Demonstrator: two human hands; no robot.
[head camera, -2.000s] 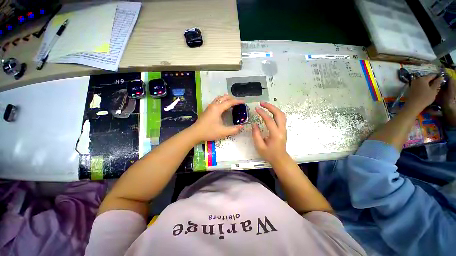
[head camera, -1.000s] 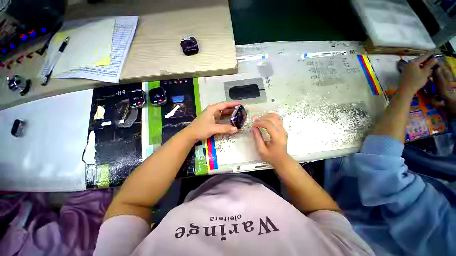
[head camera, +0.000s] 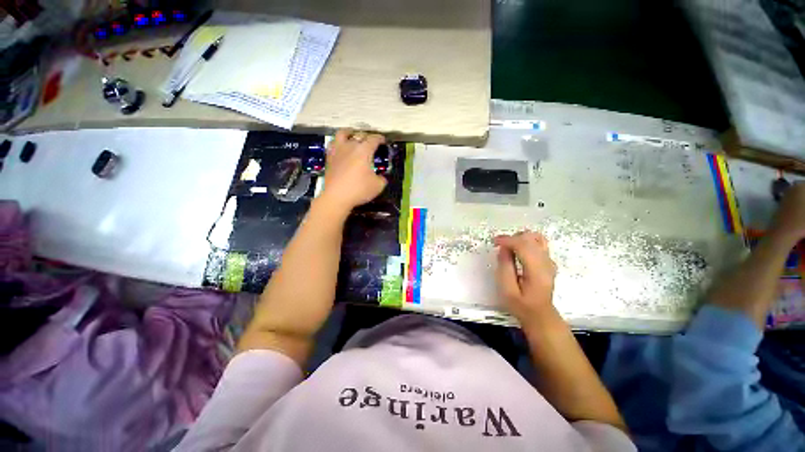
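Observation:
My left hand (head camera: 356,168) is over the black printed panel, just below the wooden shelf. Its thumb and fingers are around a dark glossy watch body (head camera: 382,159) at the hand's right side; the hand partly hides it. Another watch body (head camera: 316,161) lies close to the left of the hand, partly covered. Whether a further one is under the hand cannot be seen. My right hand (head camera: 528,269) rests low over the grey-white mat, loosely curled with a gap between thumb and fingers, and nothing shows in it.
One watch body (head camera: 412,88) is on the wooden shelf (head camera: 371,53), beside papers (head camera: 252,66) and a pen (head camera: 212,50). Several small dark bodies (head camera: 106,163) lie on the white covering at left. Coworkers' pink clothing (head camera: 115,327) and blue sleeve (head camera: 724,353) flank me.
My left hand has moved left and away from me, from the grey mat to the black panel, with the watch body. My right hand stays over the mat. The view has shifted left.

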